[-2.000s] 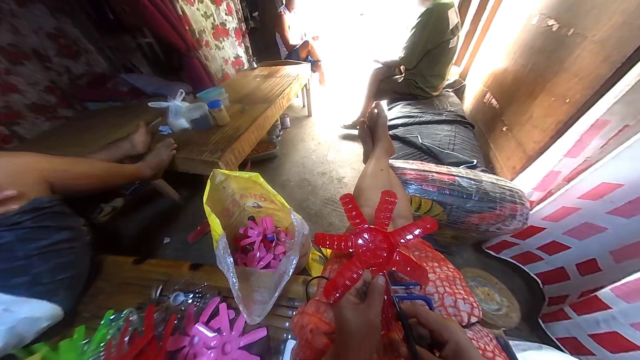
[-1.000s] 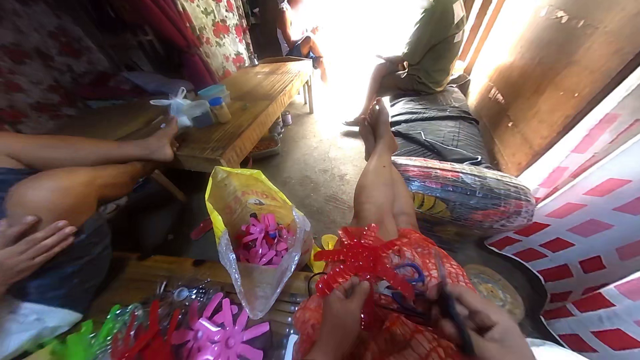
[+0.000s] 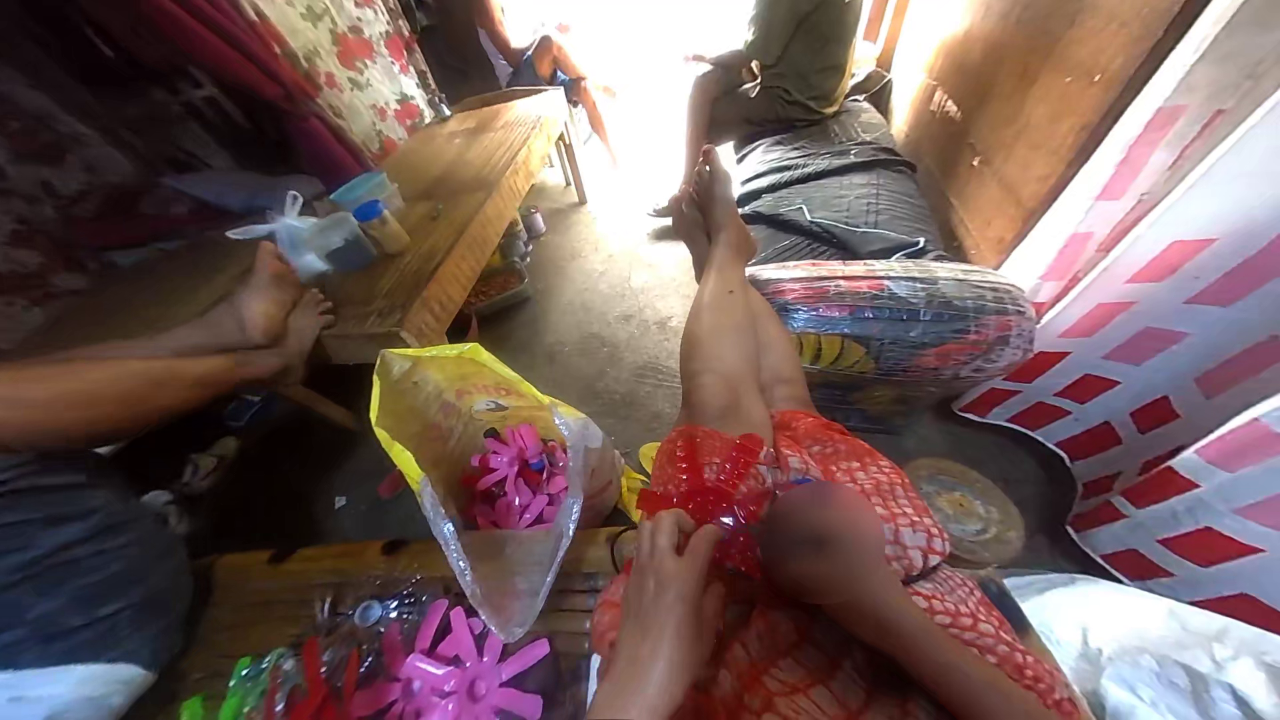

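Note:
A red translucent plastic flower shape (image 3: 705,500) with several petals lies over my lap, on red-and-white patterned cloth (image 3: 860,480). My left hand (image 3: 675,565) has its fingers on the flower's lower edge. My right hand (image 3: 825,540) is at its right side, blurred, its fingers largely hidden; a bit of blue shows just above it. Whether it holds anything cannot be seen. To the left stands a yellow and clear plastic sack (image 3: 425,400) with pink plastic flowers (image 3: 520,480) inside. More pink flowers (image 3: 480,675), with red and green ones, lie at the lower left.
A slatted wooden bench (image 3: 250,590) runs under the loose flowers. Another person's crossed legs (image 3: 150,375) are at left, by a wooden table (image 3: 470,190) with containers. A wrapped bundle (image 3: 900,320) lies beyond my knees; white sacking (image 3: 1150,640) is at lower right. Two people sit near the bright doorway.
The red flower, held up two seconds ago, now lies lower over my lap. My right hand has moved closer to the flower; the dark-handled scissors seen in it earlier are not visible now.

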